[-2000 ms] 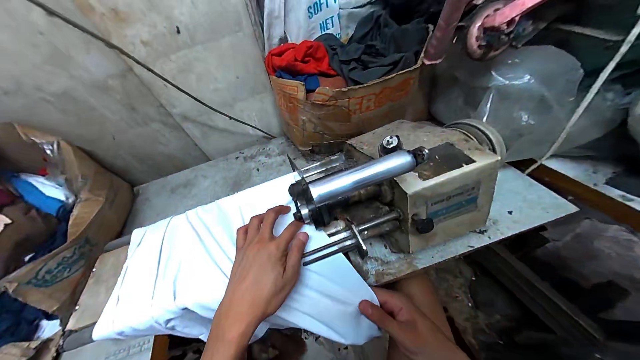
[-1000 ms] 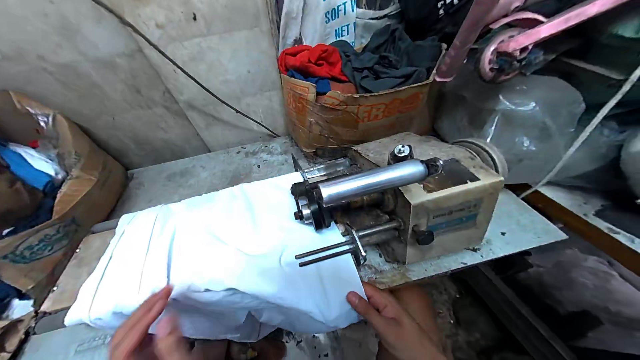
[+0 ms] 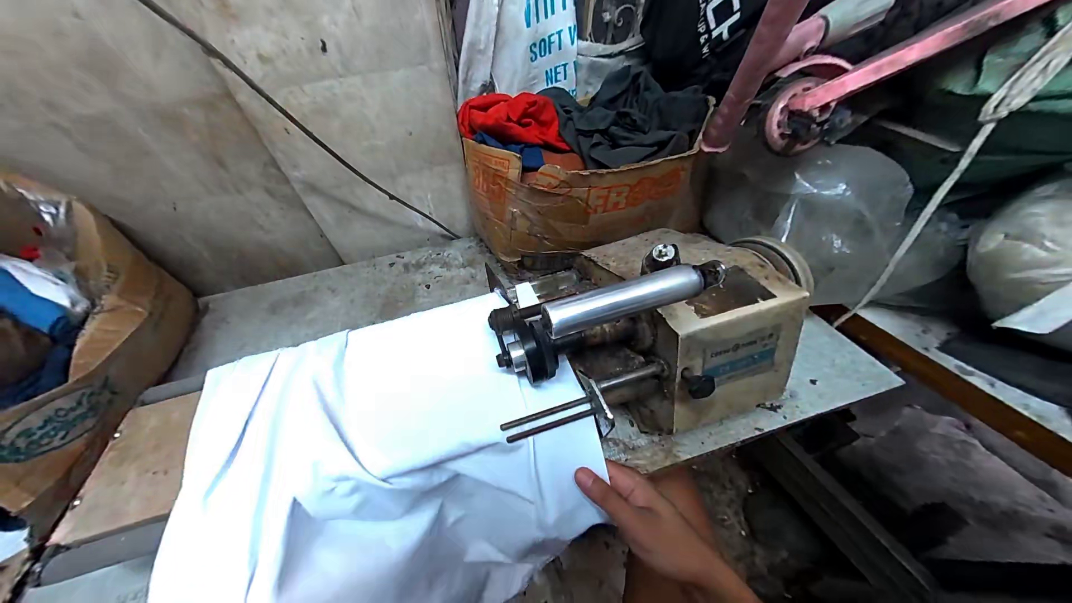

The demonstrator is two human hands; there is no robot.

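Observation:
White fabric (image 3: 402,419) lies over the bench and hangs in folds toward me at the lower left. Its right part passes under the black and metal wheels (image 3: 528,347) of a beige cutting or sewing-type machine (image 3: 729,352) with a shiny metal cylinder (image 3: 624,299). Two thin metal guide rods (image 3: 548,419) reach across the cloth. My right hand (image 3: 645,515) pinches the fabric's right edge between thumb and fingers, just below the rods. My left hand is out of view.
A cardboard box (image 3: 586,205) of red and dark cloth stands behind the machine. Another cardboard box (image 3: 126,335) with cloth is at the left. At the upper right are a pink metal frame with a wheel (image 3: 791,113), plastic bags (image 3: 829,209) and a hanging cord (image 3: 921,218).
My left hand, on the fabric near the wheels and then at its lower left, has left the view. The cloth now spreads lower toward me. My right hand still grips its edge.

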